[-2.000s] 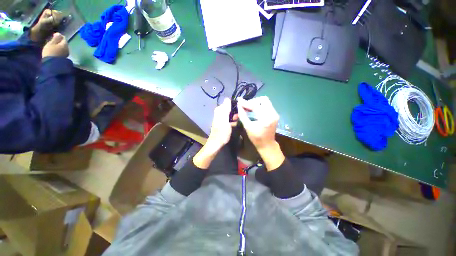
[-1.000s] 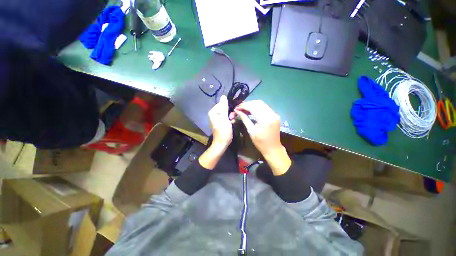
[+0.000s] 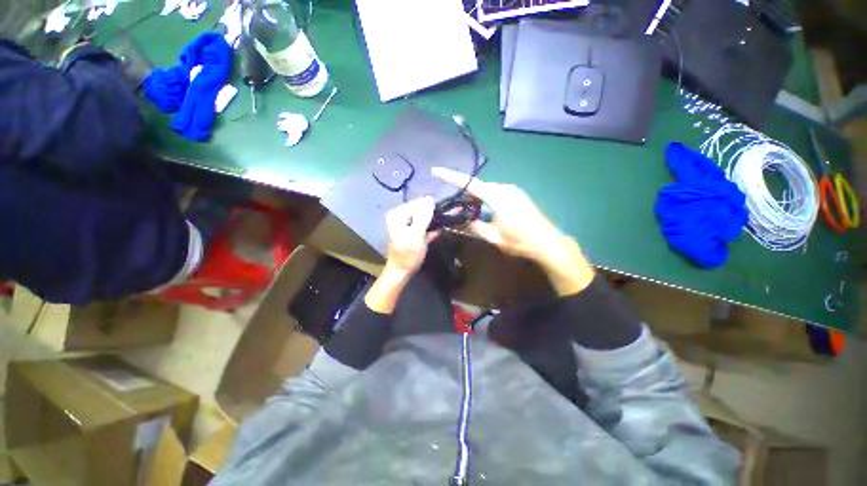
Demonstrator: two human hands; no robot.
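Note:
A dark grey solar panel (image 3: 354, 197) lies back up, turned at an angle, over the bench's near edge. Its black junction box (image 3: 393, 172) faces up. The black output cable (image 3: 460, 211) is in a small coil between my hands. My left hand (image 3: 411, 232) is closed on the coil's left side. My right hand (image 3: 513, 225) is at the coil's right side, index finger stretched over the panel, other fingers around the coil. The cable's plug end (image 3: 461, 121) lies near the panel's far corner. Whether a tie is on the coil cannot be told.
Right on the green bench (image 3: 570, 204): blue cloth (image 3: 703, 209), white wire coil (image 3: 781, 195), orange-handled scissors (image 3: 838, 201). Far side: stacked panels (image 3: 623, 90), a white-faced flat piece (image 3: 415, 43), bottle (image 3: 297, 62). A person's dark sleeve (image 3: 86, 180) is at left. Open carton (image 3: 261, 327) by my knees.
My right hand has moved right and opened out around the coil, its index finger now extended. The coil sits lower and flatter. The neighbour's arm and body have shifted.

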